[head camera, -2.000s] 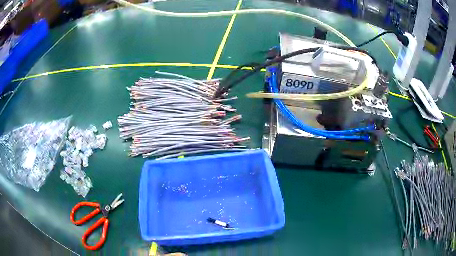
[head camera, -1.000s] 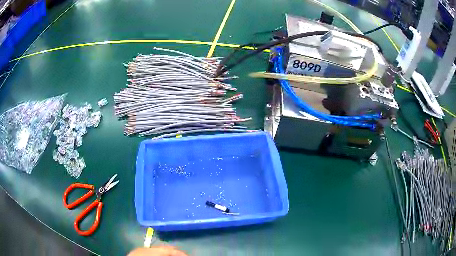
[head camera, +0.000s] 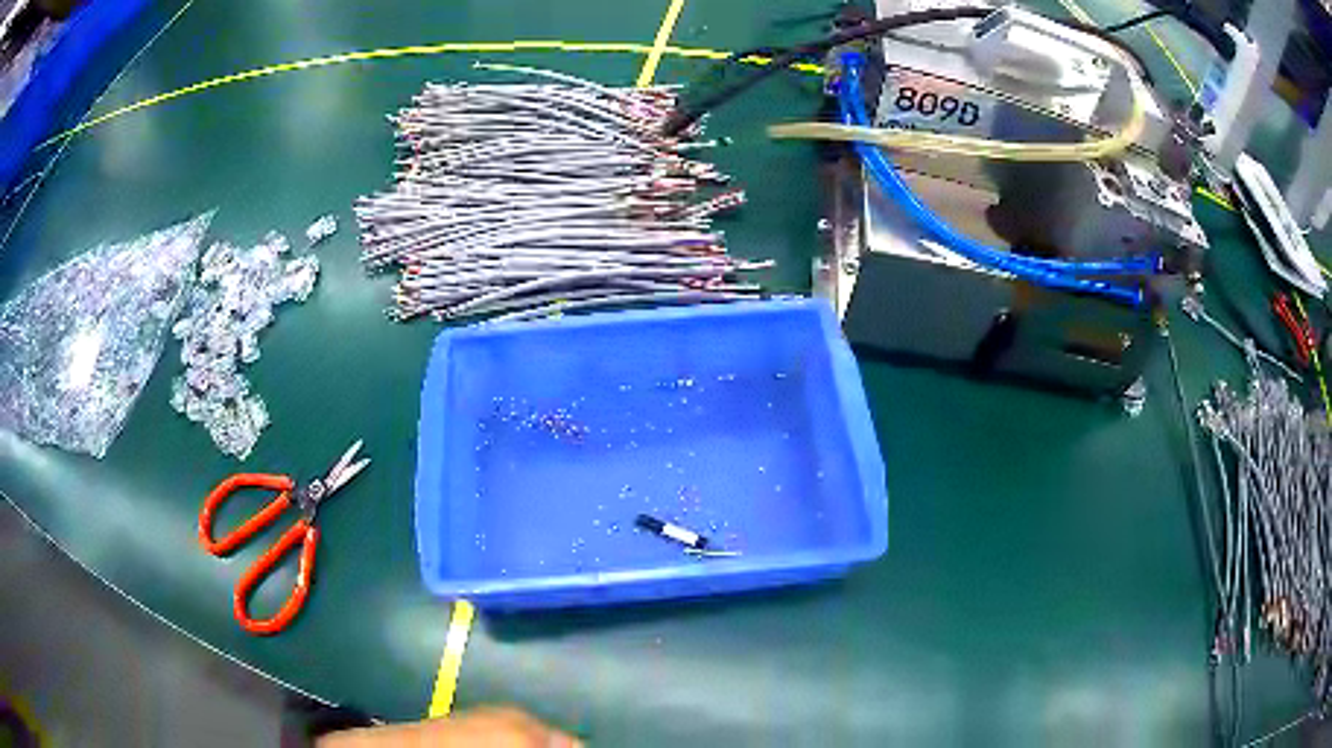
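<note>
A blue tray (head camera: 657, 596) lies in front of me, with tiny clippings and a small black-and-white piece (head camera: 672, 532) in it. At the bottom edge, below the tray, part of a bare hand (head camera: 453, 731) shows, cut off by the picture's edge. A dark sleeve at its left side suggests my left hand. Its fingers and anything in them are hidden. My right hand is out of the picture. Grey cut cables (head camera: 555, 205) lie in a pile behind the tray. Orange-handled scissors (head camera: 307, 504) lie left of it, blades parted.
Clear plugs (head camera: 234, 336) lie loose beside a clear plastic bag (head camera: 95, 344) at the left. The metal machine (head camera: 993, 322) marked 809D stands right of the tray, with blue tubes (head camera: 950, 241) in front. Another grey cable pile (head camera: 1278, 512) lies at the far right.
The view has tilted down, so the bench things sit higher in the picture. More of the hand and a dark sleeve show at the bottom edge.
</note>
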